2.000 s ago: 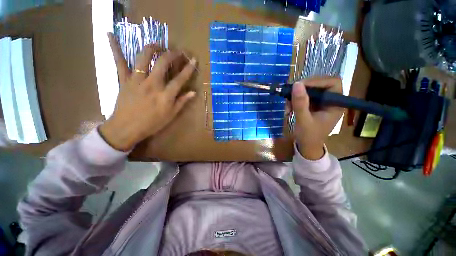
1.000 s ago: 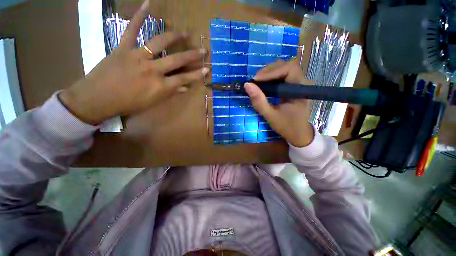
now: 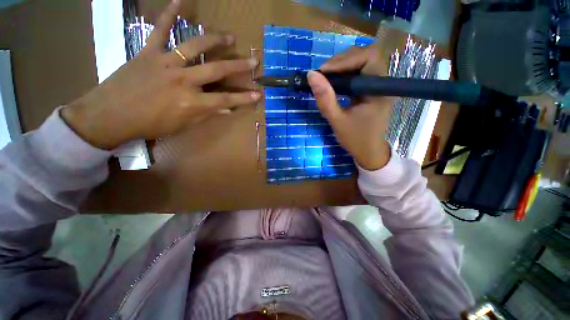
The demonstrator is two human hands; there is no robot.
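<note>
A bright blue solar cell assembly (image 3: pixel 297 134) with pale parallel lines lies on the brown bench. My right hand (image 3: pixel 359 103) grips the black soldering iron (image 3: pixel 400 87) over it. The iron's metal tip is at the assembly's left edge, in its upper half. Thin single ribbons (image 3: pixel 258 147) run along that edge. My left hand (image 3: pixel 169 87) lies left of the assembly, its fingers spread and two fingertips at the upper ribbon near the iron's tip. Whether they press on the ribbon is too small to tell.
A left ribbon bundle (image 3: pixel 139 40) lies partly under my left hand, beside a white strip stack (image 3: pixel 109 37). A right ribbon bundle (image 3: pixel 409 94) lies right of the assembly. Further right are a yellow sponge (image 3: pixel 456 160), a black tool holder (image 3: pixel 494 175), red-yellow cutters (image 3: pixel 528 197) and a grey round housing (image 3: pixel 500 50).
My left hand has moved right to the assembly's left edge. The iron's tip has gone from mid-assembly to that edge, then up along it.
</note>
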